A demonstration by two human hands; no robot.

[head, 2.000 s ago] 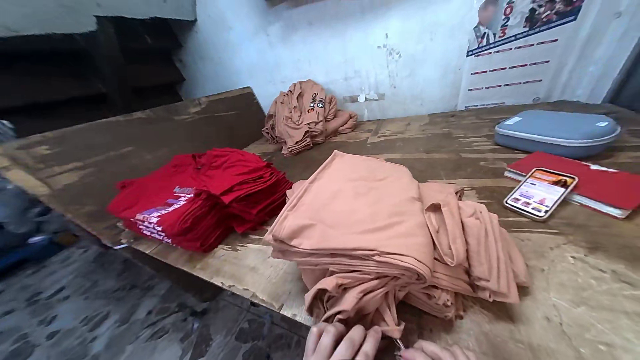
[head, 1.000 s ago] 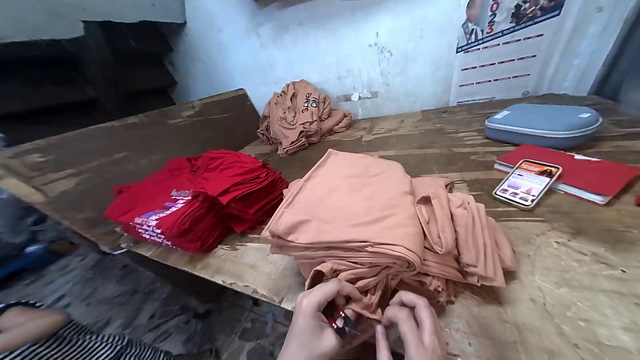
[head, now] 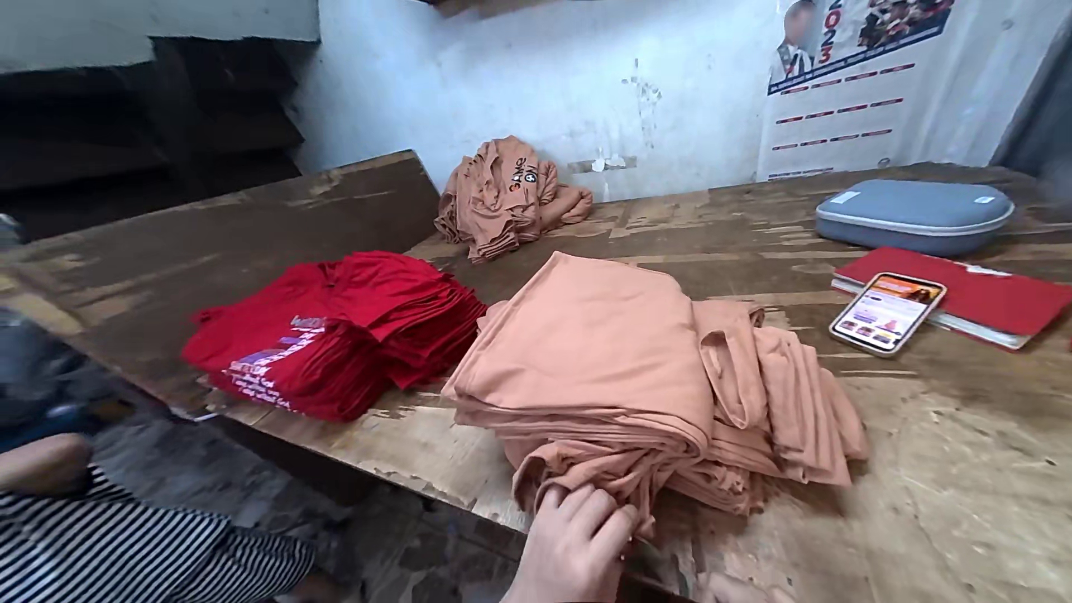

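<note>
A stack of folded peach-coloured cloth garments lies near the front edge of the wooden table. My left hand is at the near side of this stack, its fingers curled on a loose fold of the lowest front cloth. Only part of my right hand shows at the bottom edge, right of the left one; what it holds is hidden. To the left sits a pile of folded red printed shirts. Farther back, a heap of peach printed shirts rests by the wall.
A smartphone with a lit screen leans on a red-covered book. Behind them is a blue-grey zip case. A wall calendar hangs at the back. At lower left, a person in striped clothing is beside the table.
One second ago both hands were together at the front of the peach stack, with a small red-and-dark object between them. Now my right hand is lower, mostly out of view. The person at left shows more.
</note>
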